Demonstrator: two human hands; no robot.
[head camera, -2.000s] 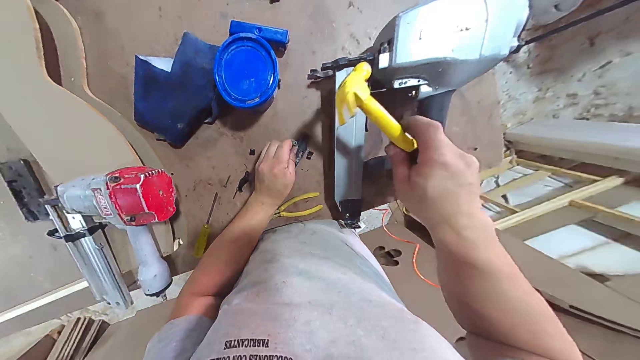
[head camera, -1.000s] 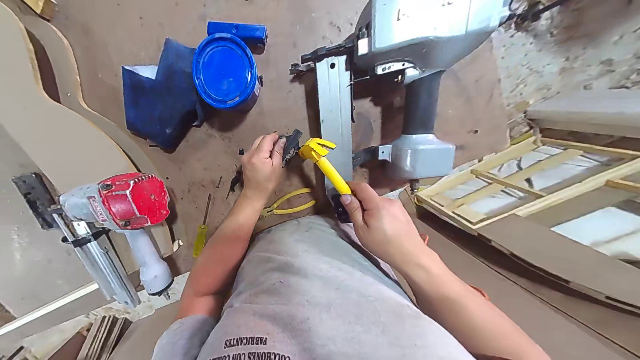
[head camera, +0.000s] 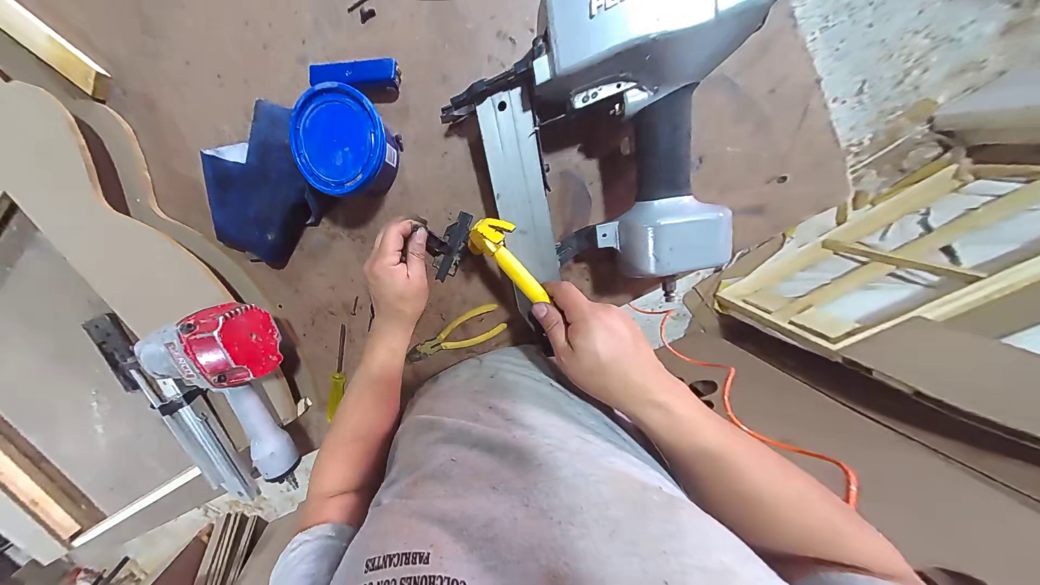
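Observation:
My left hand (head camera: 398, 272) pinches a small black metal part (head camera: 453, 245) between thumb and fingers. In my right hand (head camera: 597, 341) is a yellow claw hammer (head camera: 516, 264), gripped by its handle, with its head right beside the black part; whether they touch I cannot tell. Behind the hammer lies a large grey pneumatic stapler (head camera: 662, 154) with a long metal magazine (head camera: 516, 175). Yellow-handled pliers (head camera: 463, 331) rest close to my body, between my two forearms. A screwdriver with a yellow handle (head camera: 336, 394) lies left of my left forearm.
A blue-lidded tub (head camera: 337, 140), a blue box (head camera: 353, 73) and a dark blue cloth (head camera: 256, 191) stand or lie beyond my left hand. At left a red and grey pneumatic stapler (head camera: 231, 345) rests on cut boards (head camera: 134, 236). Wooden frames (head camera: 894, 252) and an orange hose (head camera: 731, 406) are at right.
My right hand has brought the hammer down from over the large stapler to beside the black part. My left hand has lifted, and more of the black part shows.

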